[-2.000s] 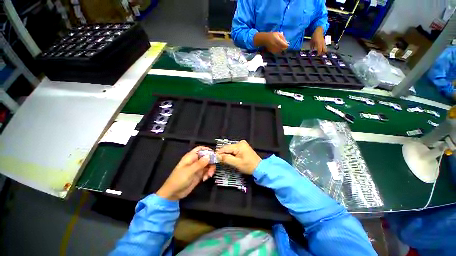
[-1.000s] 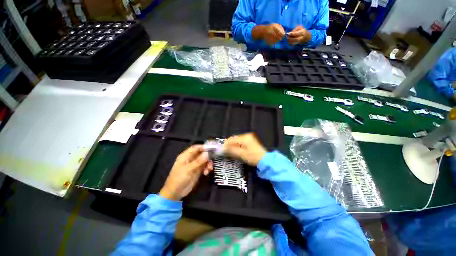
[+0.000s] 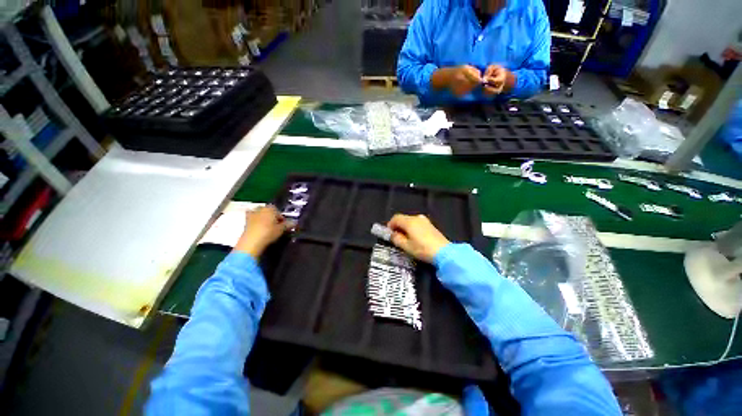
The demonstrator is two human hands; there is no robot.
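Note:
The black compartment tray [image 3: 476, 280] lies in front of me. Several silvery square modules [image 3: 298, 201] stand in a column in its upper left pocket. My left hand [image 3: 264, 230] reaches over the tray's left edge, fingertips at the lowest module; whether they grip it is hidden. My right hand [image 3: 417, 237] pinches a small silvery-white piece [image 3: 381, 231] over the tray's middle, just above the pile of narrow strips [image 3: 392, 284]. The held piece is too small and partly covered to name surely.
Bagged strips [image 3: 606, 292] and a fan base [image 3: 712, 276] lie right. Joined pieces [image 3: 587, 182] lie on the green belt. Stacked trays [image 3: 191, 110] stand on the pale side board [image 3: 106, 227]. A paper slip [image 3: 228, 223] lies left. A person [image 3: 480, 49] works opposite at another tray.
My hands were together over the strips and have parted. My left hand has moved up and left to the modules; my right still holds a piece. The view has shifted, and belt pieces have moved right.

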